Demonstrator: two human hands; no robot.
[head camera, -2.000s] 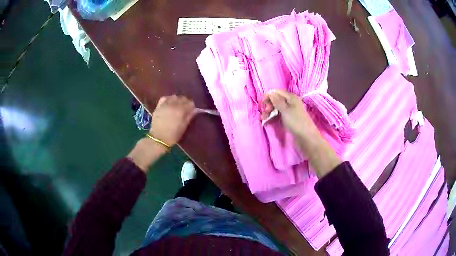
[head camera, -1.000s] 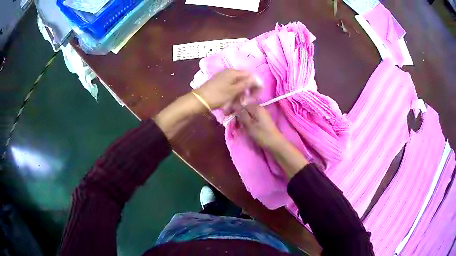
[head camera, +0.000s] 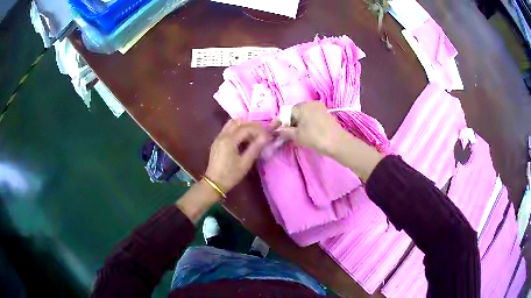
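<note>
A thick folded stack of pink panels (head camera: 314, 180) lies on the table, cinched across its middle by a white fabric tie (head camera: 344, 109). Its ends fan out above and below the tie. My left hand (head camera: 236, 150) is at the stack's left side, fingers bent and blurred near the tie's end. My right hand (head camera: 314, 125) is over the middle of the stack, fingers closed on the tie, with a white bit showing at the fingertips. The two hands' fingertips nearly meet. The knot area is hidden by the fingers.
Long pink panels (head camera: 428, 134) lie at the right. A printed strip (head camera: 230, 56) lies behind the stack. A blue basket (head camera: 108, 13) is at the upper left corner. Pink pieces on white paper (head camera: 434, 49) are at the upper right. The table edge runs diagonally at the left.
The tie has been drawn tight around the stack, which is now bunched in the middle. My left hand has moved from off the stack's left side to the tie beside my right hand.
</note>
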